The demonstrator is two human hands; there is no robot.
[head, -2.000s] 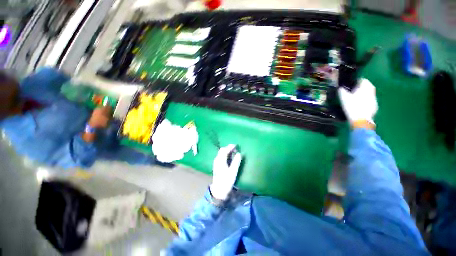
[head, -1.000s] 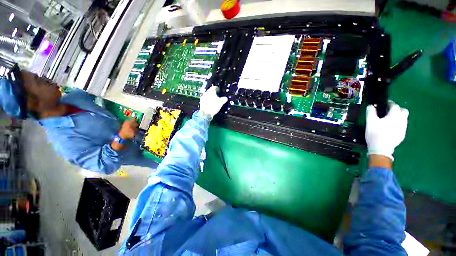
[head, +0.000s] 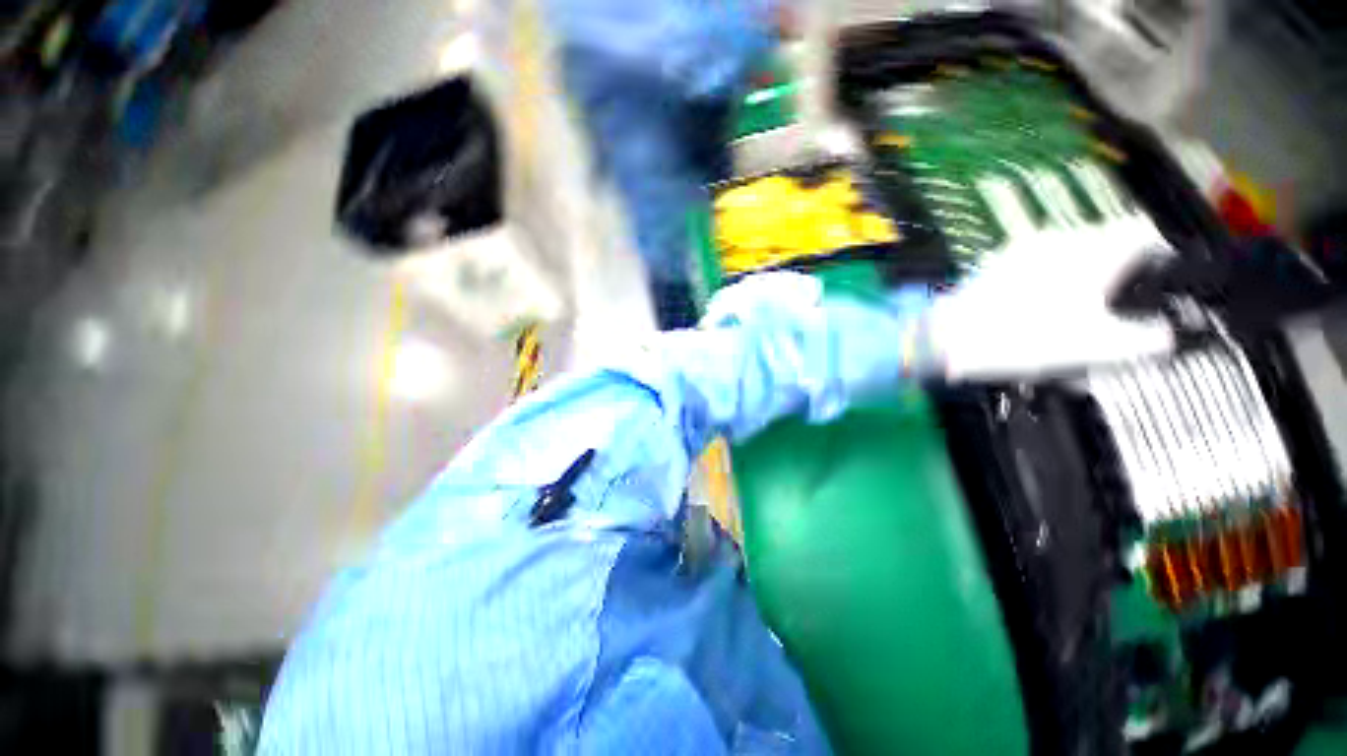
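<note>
The view is blurred. My left hand, in a white glove, reaches across the black carrier frame between two boards. Its fingertips are at a dark bar; whether they grip it or rest on it cannot be told. The green circuit board with white strips lies beyond the hand. The populated board, with a white block and orange-copper coils, lies on the hand's other side, at lower right. My right hand is out of the picture.
Yellow parts lie in a tray beside the green mat. A person's blue sleeve is at the top. A black bin stands on the left. A red and yellow object is at upper right.
The view has swung round to the left. My left hand has moved from the frame's near edge to across its middle. My right hand, earlier at the frame's right end, has left the picture.
</note>
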